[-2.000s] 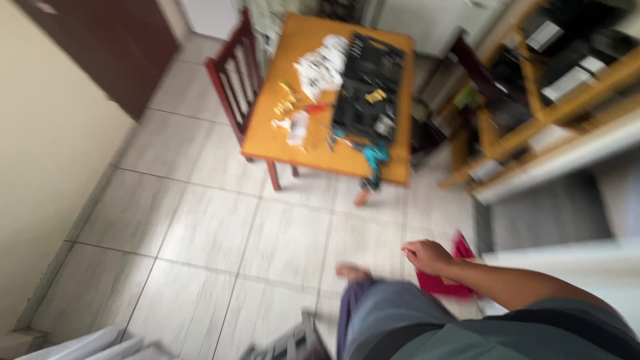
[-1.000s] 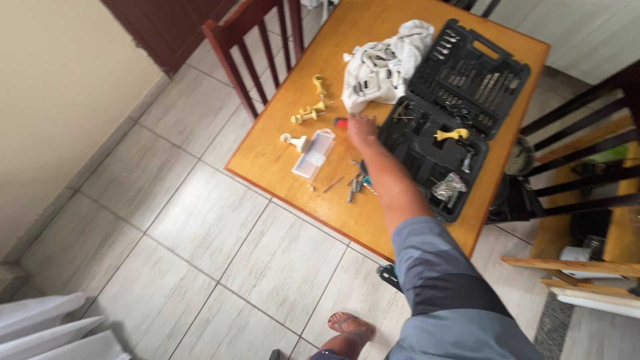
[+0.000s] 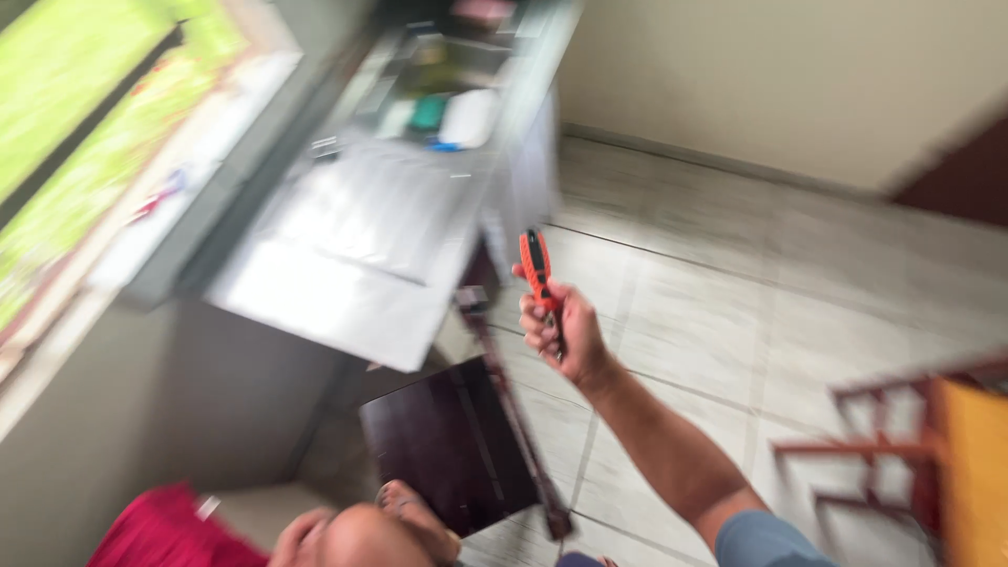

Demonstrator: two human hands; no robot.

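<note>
My right hand [image 3: 563, 335], raised over the tiled floor, grips a hand tool with an orange-and-black handle [image 3: 535, 264]. The handle points up and away from the fingers, while a short metal part shows against the palm; the exact kind of tool is unclear. At the bottom left, what appears to be my left hand [image 3: 295, 539] lies beside a bent knee [image 3: 366, 539], near red cloth [image 3: 177, 531]. Most of that hand is hidden, so its grip does not show.
A metal counter [image 3: 339, 307] with a sink [image 3: 453, 67] runs along the left, below a window ledge [image 3: 150, 220]. A dark wooden chair [image 3: 453, 441] stands beneath its near end. At the right edge are another wooden chair [image 3: 858, 449] and a wooden table [image 3: 972, 472].
The view has swung far from the table to the counter. My right hand, over the table near a small red item one second ago, now holds the orange-and-black tool above the floor.
</note>
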